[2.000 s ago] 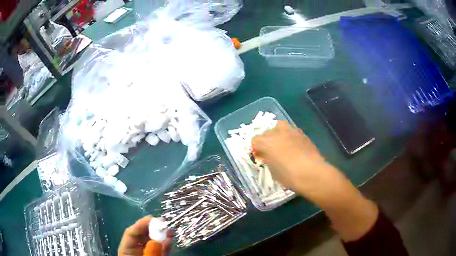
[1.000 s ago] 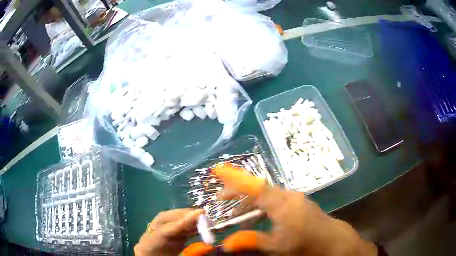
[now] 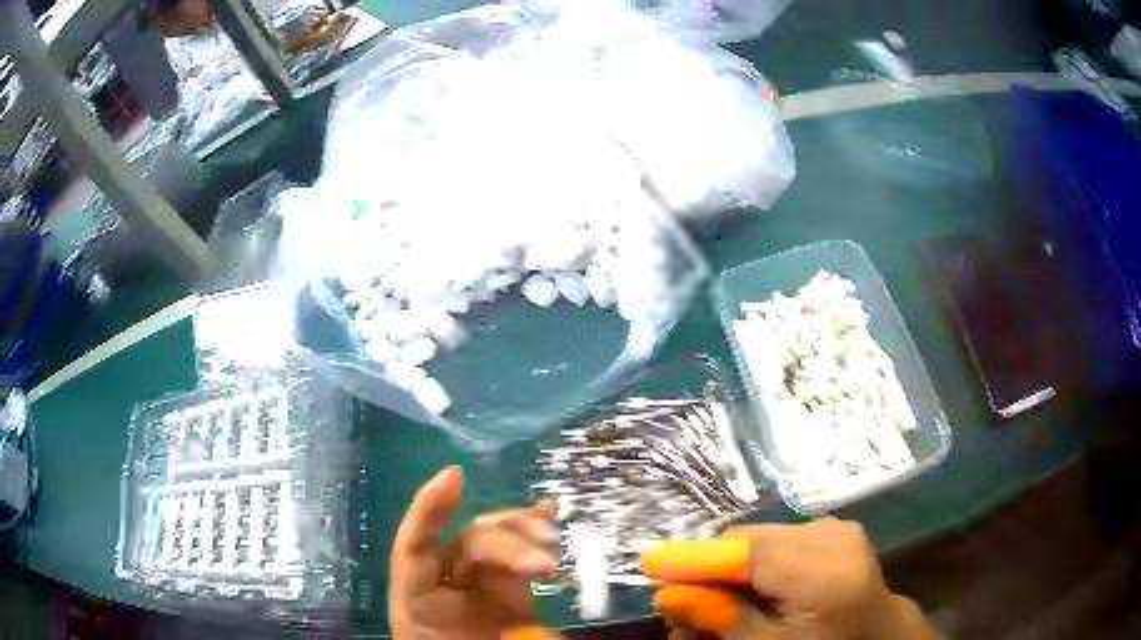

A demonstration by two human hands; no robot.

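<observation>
A blurred white piece (image 3: 592, 578), with a chunky head, lies between my hands over the near edge of the rod box. My right hand (image 3: 782, 578), with orange finger cots on thumb and index finger, pinches its stem side from the right; the stem is mostly hidden. My left hand (image 3: 469, 563) is just left of the head, fingers apart and index finger raised, its orange-covered thumb cut off by the lower edge. Metal rods (image 3: 651, 456) are piled in the clear box behind the hands. White sleeves (image 3: 832, 388) fill the clear box at right.
A large clear bag (image 3: 501, 419) of white caps (image 3: 538, 290) lies behind the rods. A clear blister tray (image 3: 225, 494) with rows of pieces is at left, before a white sheet (image 3: 244, 331). A dark phone (image 3: 1001, 331) and blue trays (image 3: 1082, 213) are at right.
My right hand has gone from the sleeve box to beside my left hand at the white piece. My left hand has opened off it. The view has shifted, moving the scene rightward.
</observation>
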